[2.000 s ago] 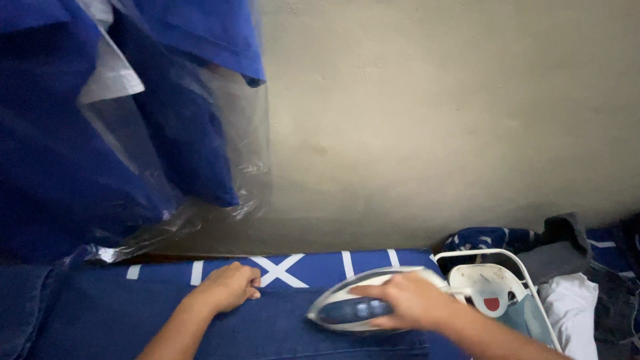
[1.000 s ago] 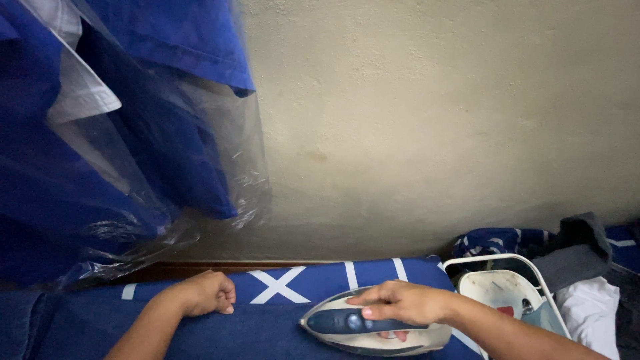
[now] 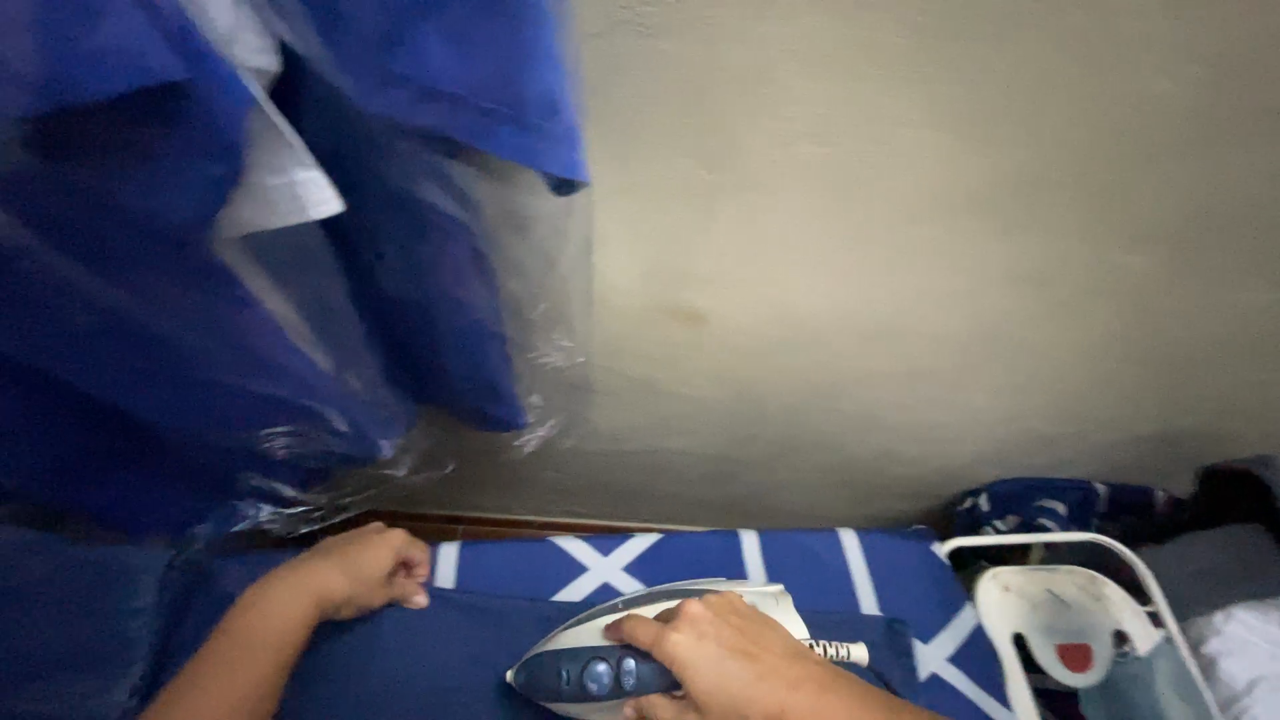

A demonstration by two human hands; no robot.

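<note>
My right hand [image 3: 715,650] is closed around the handle of a white and blue electric iron [image 3: 600,670], whose tip points left. The iron rests on a dark blue cloth garment [image 3: 430,650] spread over an ironing board with a blue and white patterned cover [image 3: 690,560]. At the garment's upper left edge lies my left hand [image 3: 375,570], fingers curled; whether it pinches the fabric cannot be made out. The lower part of the iron is cut off by the frame's bottom edge.
Blue and white clothes [image 3: 430,250] in clear plastic hang at the left, low over the board. The white metal iron rest [image 3: 1060,600] is at the board's right end. Beyond it are piled clothes [image 3: 1220,570]. A bare plaster wall [image 3: 900,250] rises behind.
The iron in my right hand has moved left along the garment since one second ago. My left hand has stayed near the garment's upper edge.
</note>
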